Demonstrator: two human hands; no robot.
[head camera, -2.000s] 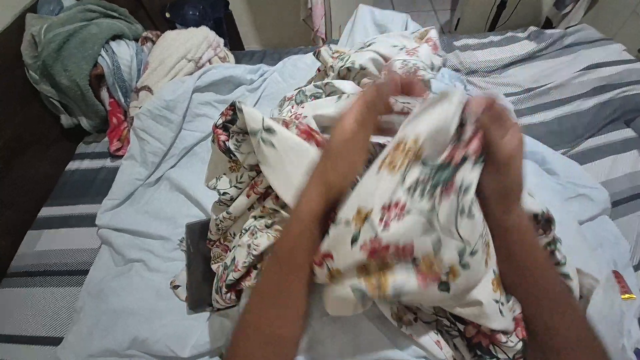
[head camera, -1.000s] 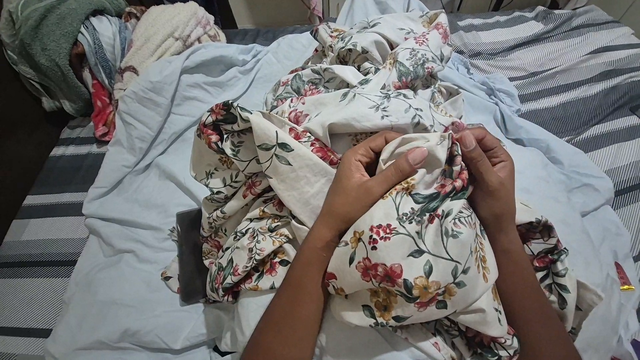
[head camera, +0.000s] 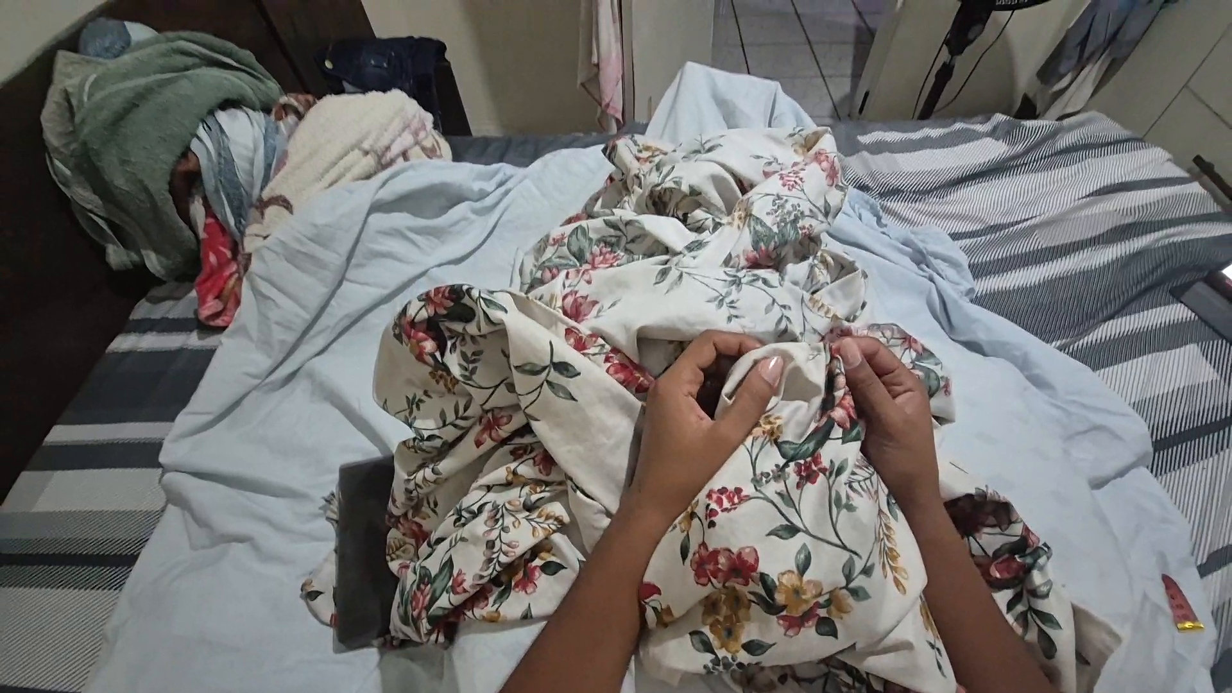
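Note:
A large white fabric with a floral print (head camera: 770, 539) lies bunched in front of me. My left hand (head camera: 698, 414) grips a turned edge of it, thumb on top, its other fingers partly hidden behind the cloth. My right hand (head camera: 890, 414) pinches the same edge a little to the right between thumb and fingers. Under the floral fabric spreads a light blue sheet (head camera: 260, 423). At the left of the floral folds, partly covered by them, is a dark flat object (head camera: 364, 553).
The bed has a grey and white striped cover (head camera: 1039, 212). A heap with a green towel (head camera: 144, 144) and a cream towel (head camera: 346, 144) sits at the back left. A small red and yellow tube or packet (head camera: 1182, 604) lies at the right. A dark stand (head camera: 948, 67) is behind the bed.
Two seconds ago my hands were blurred and higher on the raised fabric; they are now lower and pinching its edge. Since one second ago they have hardly moved.

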